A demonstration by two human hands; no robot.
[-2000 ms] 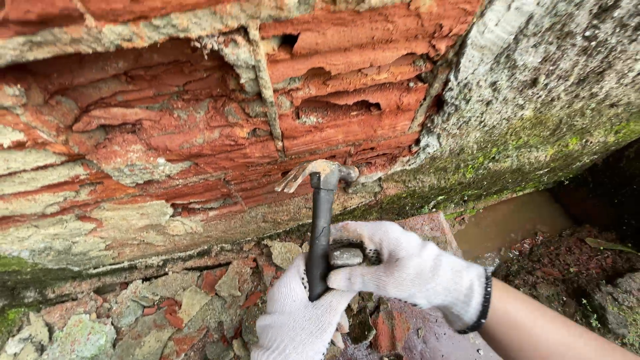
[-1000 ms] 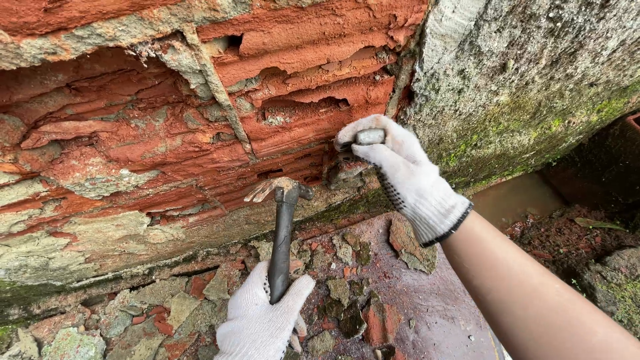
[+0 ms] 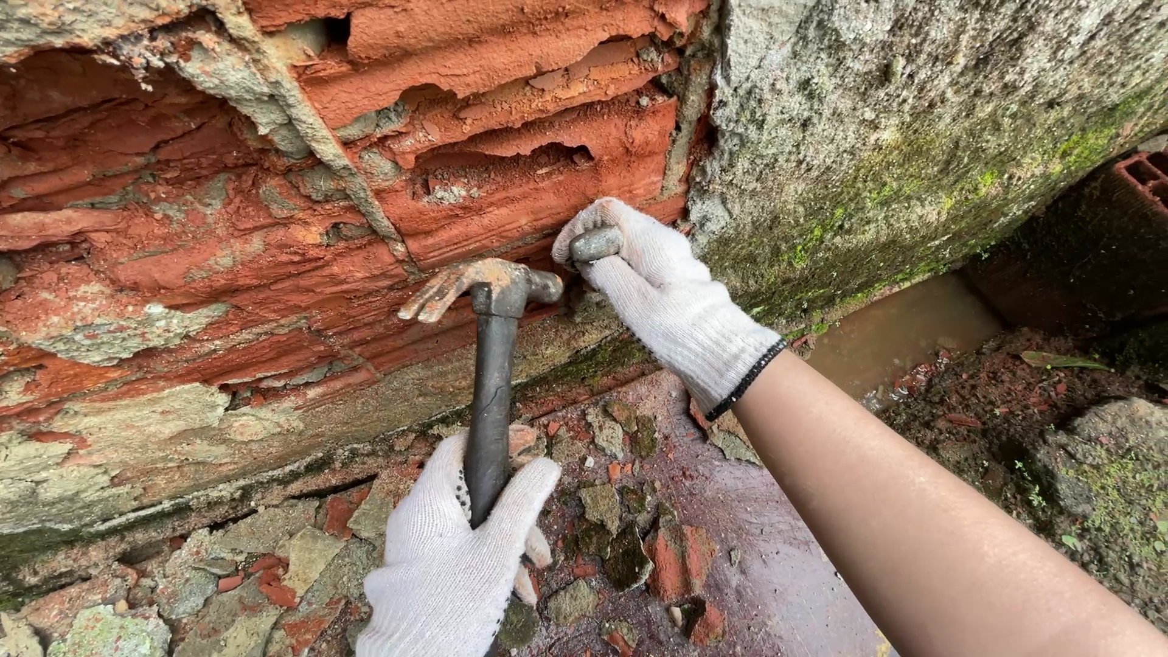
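My left hand [image 3: 452, 547], in a white knit glove with dark dots, grips the dark handle of a claw hammer [image 3: 493, 365]. The hammer stands upright, its rusty claw toward the left and its striking face toward my right hand. My right hand [image 3: 662, 292], gloved alike, is closed around a metal tool with a rounded grey end [image 3: 596, 245], perhaps a chisel; the rest of it is hidden by the fingers and the wall. It is held at the lower part of a broken red clay brick wall [image 3: 511, 201], just right of the hammer head.
Mossy rough plaster [image 3: 876, 137] covers the wall at the right. Broken plaster and brick pieces [image 3: 310, 557] lie along the wall's foot and on a reddish slab [image 3: 757, 529]. Muddy water [image 3: 903, 328], a mossy stone [image 3: 1109, 465] and a hollow brick [image 3: 1145, 178] are at the right.
My hands were close together at the hammer handle two seconds ago. My right hand has since moved up and right to the wall with the metal tool, while my left has kept the hammer.
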